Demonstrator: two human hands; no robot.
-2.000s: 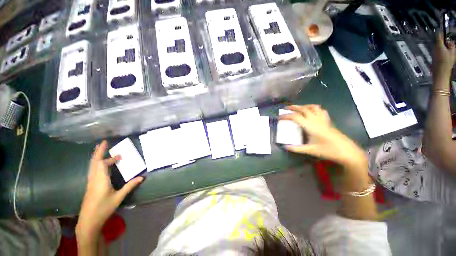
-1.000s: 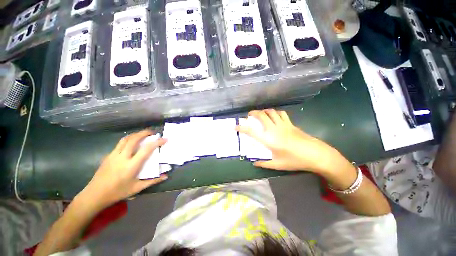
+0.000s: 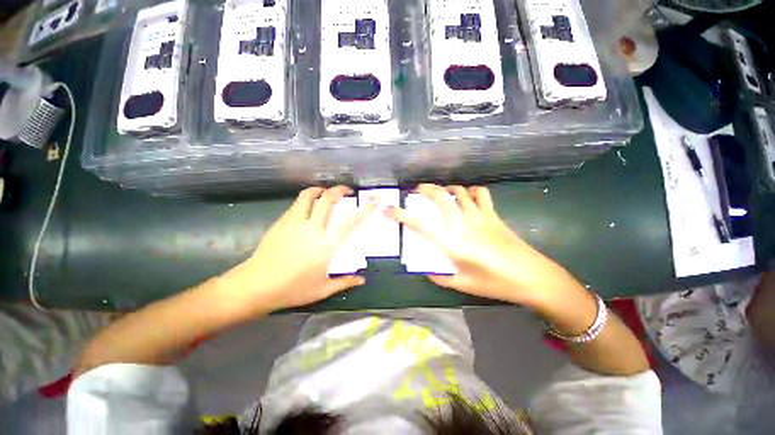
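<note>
White phone batteries lie close together on the green mat in front of the tray stack. My left hand grips the left batteries, thumb on their white faces. My right hand grips the right batteries, fingers at the far edge and thumb across the top. A middle battery lies between the hands, its lower part uncovered. How many batteries lie under each hand is hidden. White phone backs with dark ovals lie in the clear blister tray just beyond.
On the right a white paper sheet holds a pen and a dark smartphone. A round white dish stands beside the tray. A white fan with a cable is at left. Another person's clothing shows at the lower right.
Both hands have moved inward, pushing the spread row of batteries into a narrow group. The left hand moved right; the right hand was first at the row's right end. The view has shifted slightly.
</note>
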